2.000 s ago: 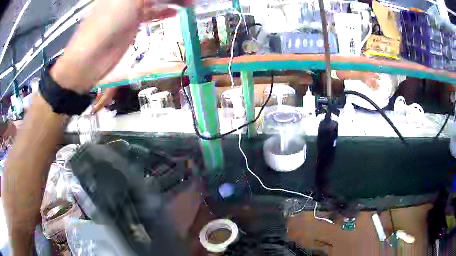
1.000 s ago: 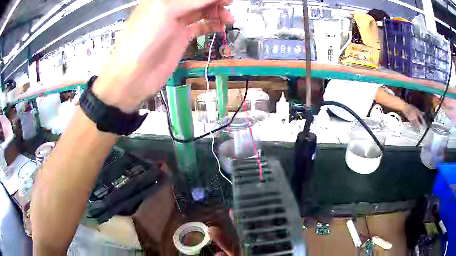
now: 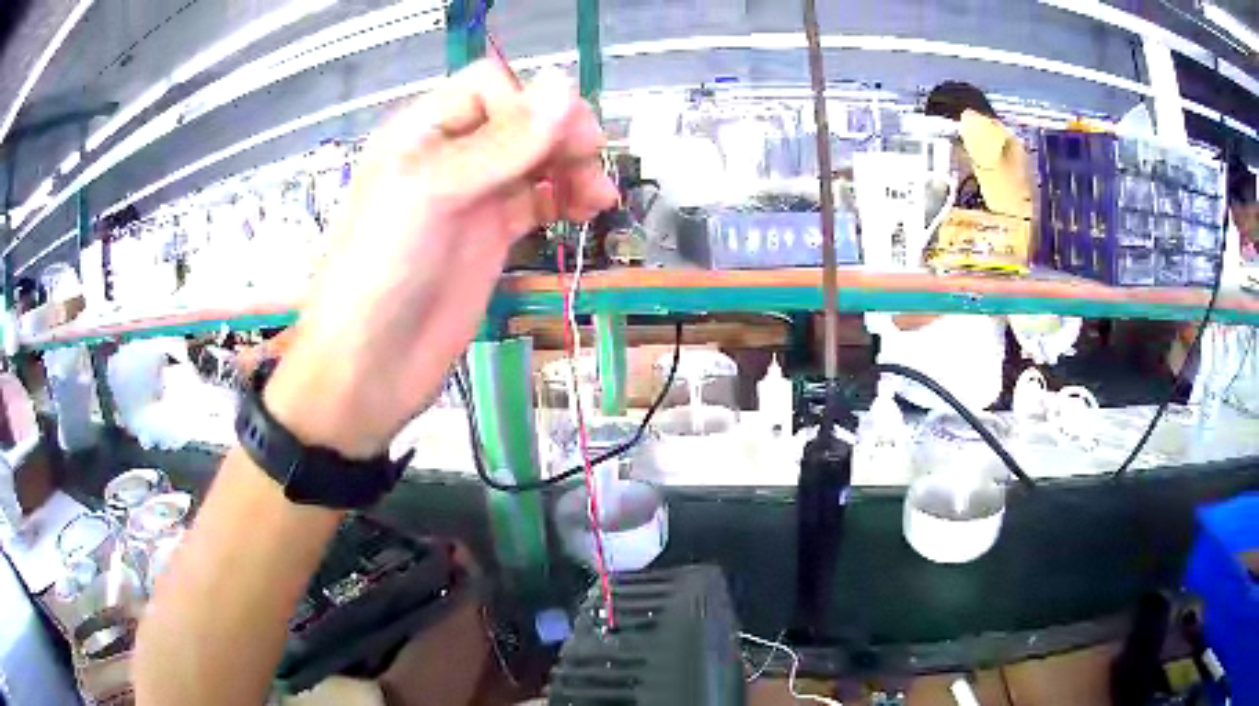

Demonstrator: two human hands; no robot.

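Note:
My left hand [image 3: 490, 166], with a black watch on the wrist, is raised at upper left of centre. Its fingers are closed on a thin red wire [image 3: 597, 517], and a short end sticks up above them. The wire runs down, nearly straight, into the ribbed side of a dark grey motor housing [image 3: 663, 634]. The housing is upright at the bottom centre, its lower part cut off by the picture's edge. My right hand is not in view.
A black electric screwdriver [image 3: 824, 524] hangs right of the housing. A white cable hangs behind the red wire. A green-edged shelf [image 3: 718, 298] crosses behind. Dark fan parts [image 3: 366, 586] lie left, and a blue crate [image 3: 1233, 579] stands right.
The view has tilted up. The ribbed housing came into view and now sits lower and further left. The red wire runs straighter between hand and housing. The fingertips seen beside the housing have left view.

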